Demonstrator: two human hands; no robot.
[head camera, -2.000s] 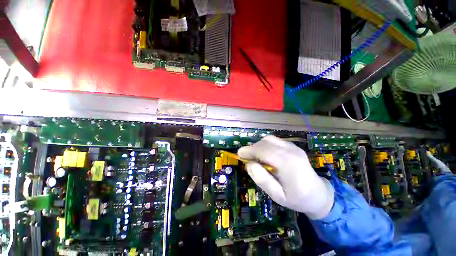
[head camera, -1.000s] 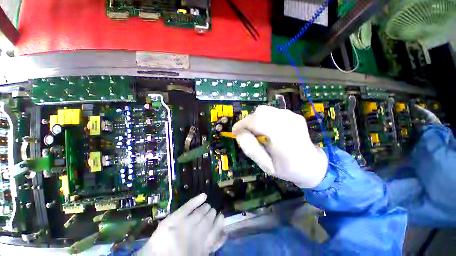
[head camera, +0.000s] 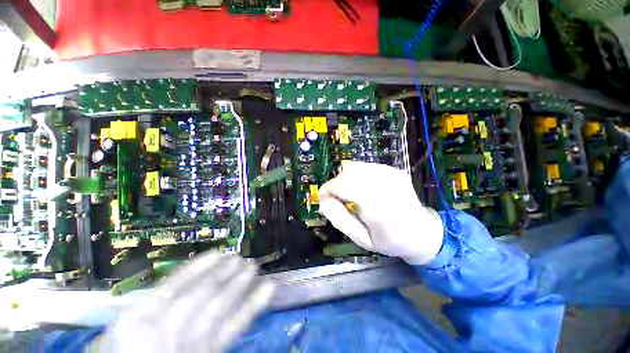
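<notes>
My right hand (head camera: 380, 209), in a white glove, is over the lower part of the middle circuit board (head camera: 331, 155) and holds the yellow stick (head camera: 351, 206); its tip is hidden. Yellow-orange capacitors (head camera: 311, 127) and round cans (head camera: 309, 141) show at that board's upper left. My left hand (head camera: 200, 303), gloved and blurred, is at the near edge below the left circuit board (head camera: 166, 176). Its fingers point up and right, and nothing shows in it. A short green strip (head camera: 271, 176) lies between the two boards.
More boards (head camera: 473, 158) lie in a row to the right along the metal rail (head camera: 159, 65). A red mat (head camera: 297, 31) is behind the rail. A blue cord (head camera: 418, 89) hangs across the line. A blue sleeve (head camera: 618, 207) shows at the right edge.
The view has tilted down. My right hand with the yellow stick has moved from the yellow capacitors to lower on the middle board. My left hand has come into view and moved left.
</notes>
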